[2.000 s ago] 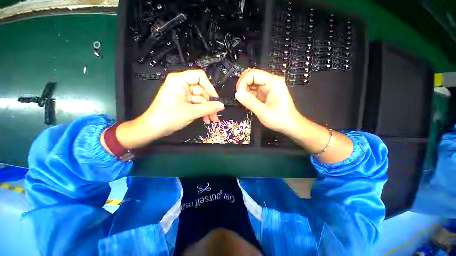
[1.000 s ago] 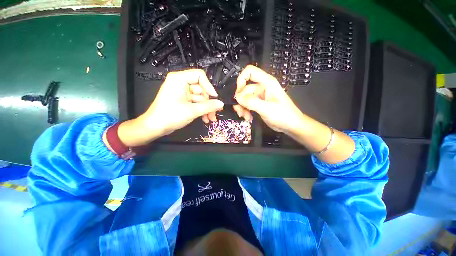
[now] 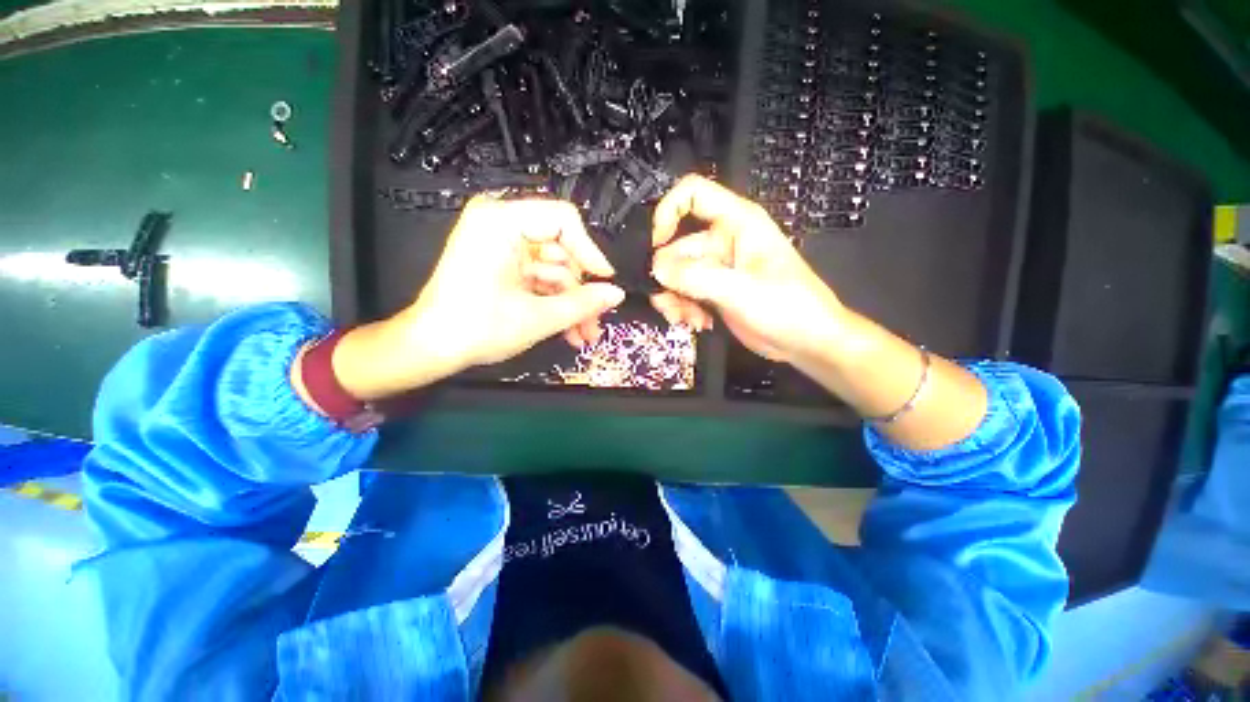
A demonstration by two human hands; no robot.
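My left hand is over the tray's left compartment, thumb and fingers pinched around a small dark piece, apparently a black plastic housing, mostly hidden. My right hand faces it, fingertips bent together close to that piece; whether they grip it or a pin cannot be told. A bright heap of metal pins lies just below the fingertips. Black plastic housings lie jumbled beyond my hands. Assembled pieces lie in columns in the right compartment of the divided parts tray.
Stray black parts lie on the green surface at left, with a small pale ring and a small pale fleck. An empty black tray stands right of the working tray. A blue sleeve shows at the far right.
The trays and hands sit slightly further right in view. My right fingers have curled in from their more open pose two seconds ago. My left hand keeps nearly the same pinch.
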